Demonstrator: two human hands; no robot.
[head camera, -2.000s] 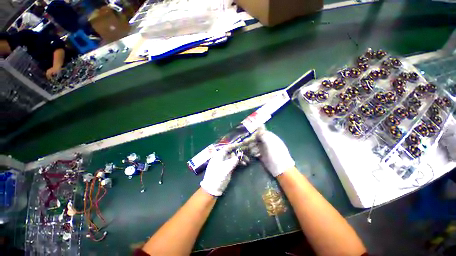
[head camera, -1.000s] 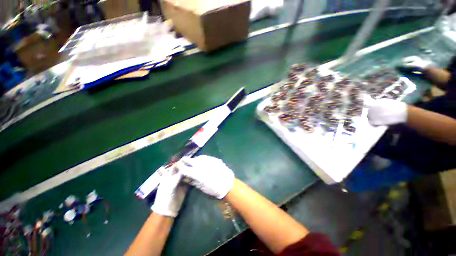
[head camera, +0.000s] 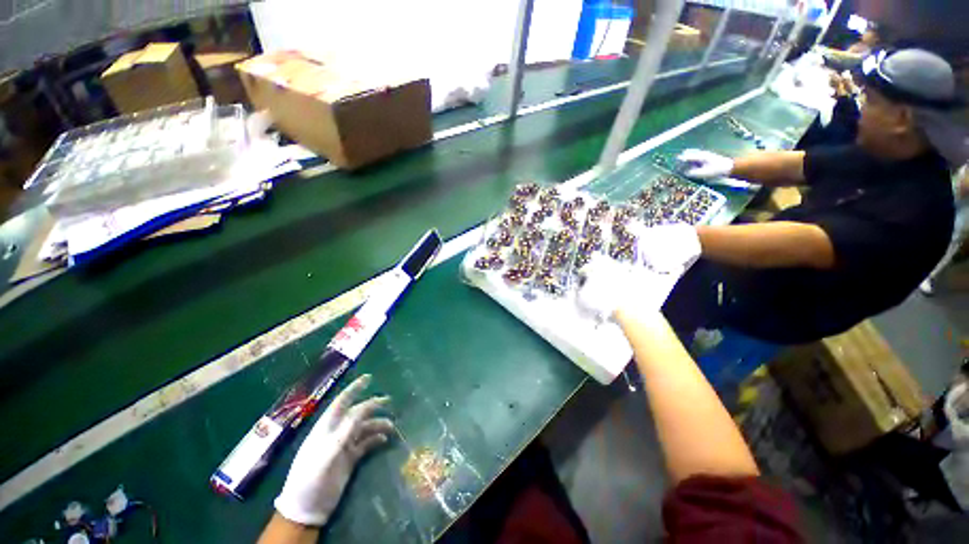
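My left hand (head camera: 330, 452), in a white glove, is over the green bench with its fingers apart and nothing in it. My right hand (head camera: 616, 289), also in a white glove, is at the right part of the clear blister tray (head camera: 508, 231). Its fingertips are too blurred to tell if it holds anything. The tray holds rows of wound stators (head camera: 557, 239) with copper-brown coils and lies on a thick white foam board (head camera: 553, 338). A long slim box (head camera: 338, 354), black, white and red, lies diagonally between my left hand and the belt.
A co-worker (head camera: 861, 213) in a cap and dark shirt is at the right, one gloved hand by the tray. Small motors (head camera: 115, 508) lie at lower left. A carton (head camera: 356, 112) and stacked clear trays (head camera: 143, 159) stand across the belt (head camera: 266, 255). Another carton (head camera: 850, 383) is on the floor.
The view has swung right. My hands, together over the slim box before, are now apart. My right hand has moved to the stator tray; my left hand has opened.
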